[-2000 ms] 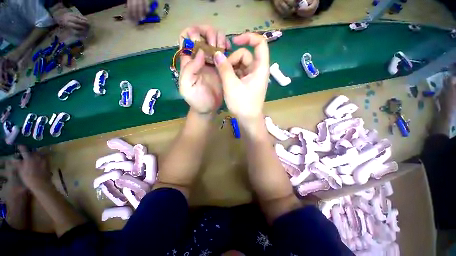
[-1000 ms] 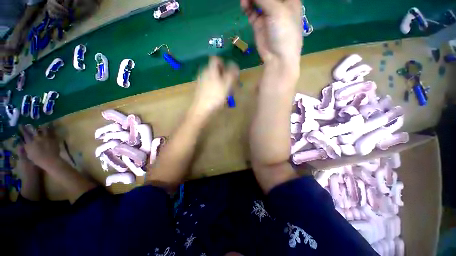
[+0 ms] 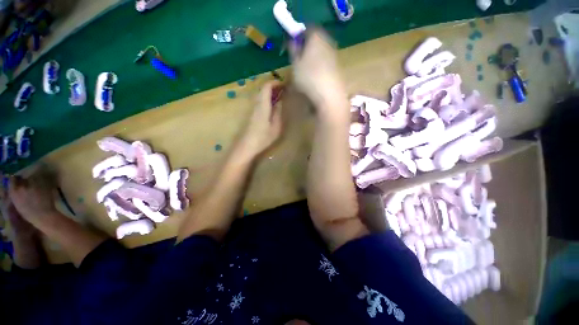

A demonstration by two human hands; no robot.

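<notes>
My right hand (image 3: 315, 66) is motion-blurred at the belt's near edge. A small blue-purple piece (image 3: 297, 42) shows at its fingertips, likely part of a battery cell. A white shell (image 3: 289, 18) lies on the belt just beyond them. My left hand (image 3: 261, 120) is over the bench with fingers curled; a small reddish-dark spot shows at its fingertips, too unclear to name. On the green belt (image 3: 190, 57) lie a blue battery cell with wires (image 3: 163, 67), a small circuit board (image 3: 223, 36) and a brown-gold piece with a blue end (image 3: 257, 38).
Pale pink shells are heaped at left (image 3: 136, 184) and at right (image 3: 438, 120). An open carton (image 3: 520, 216) of shells stands at lower right. Units with blue inside (image 3: 105, 91) sit on the belt. Another person's hands (image 3: 32, 197) are at far left. A wired cell (image 3: 517, 87) lies right.
The view has shifted, so belt items sit further left. My right hand has come down and back towards the bench. The blue cell beside my left hand no longer shows on the bench.
</notes>
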